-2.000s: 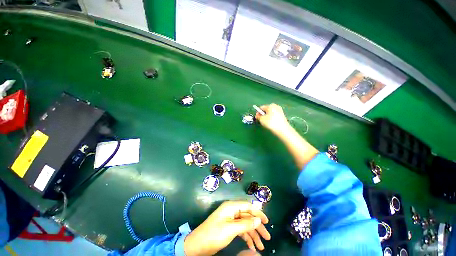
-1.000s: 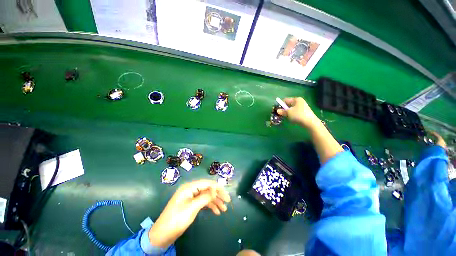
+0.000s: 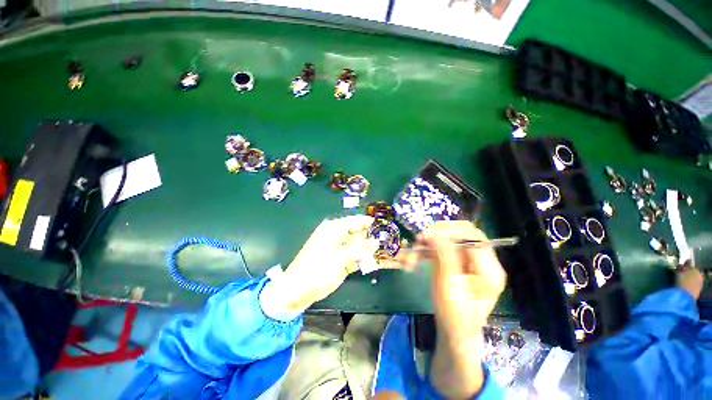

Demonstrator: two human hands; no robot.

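Observation:
My left hand (image 3: 326, 262) holds a round watch module (image 3: 384, 237) with a copper-brown flap and a white tab in its fingertips, low in the middle of the view. My right hand (image 3: 466, 273) is beside it, fingers closed on thin metal tweezers (image 3: 488, 243) that lie roughly level across the hand. The right fingertips are close to the module's right side; whether they touch it is hidden by blur. A black parts dish (image 3: 453, 184) of small white parts (image 3: 424, 205) lies just behind both hands.
More modules (image 3: 297, 166) lie in clusters behind my left hand, others along the far strip. A pocket tray (image 3: 515, 258) with silvery rings stands right. A black equipment box (image 3: 58, 187), paper slip (image 3: 133, 180) and coiled blue cord (image 3: 183, 266) are left. Another person's sleeve (image 3: 652, 344) shows right.
My right hand has come back from the far strip to the front and now has tweezers. My left hand now holds a module. The view has shifted, showing the ring tray and lap.

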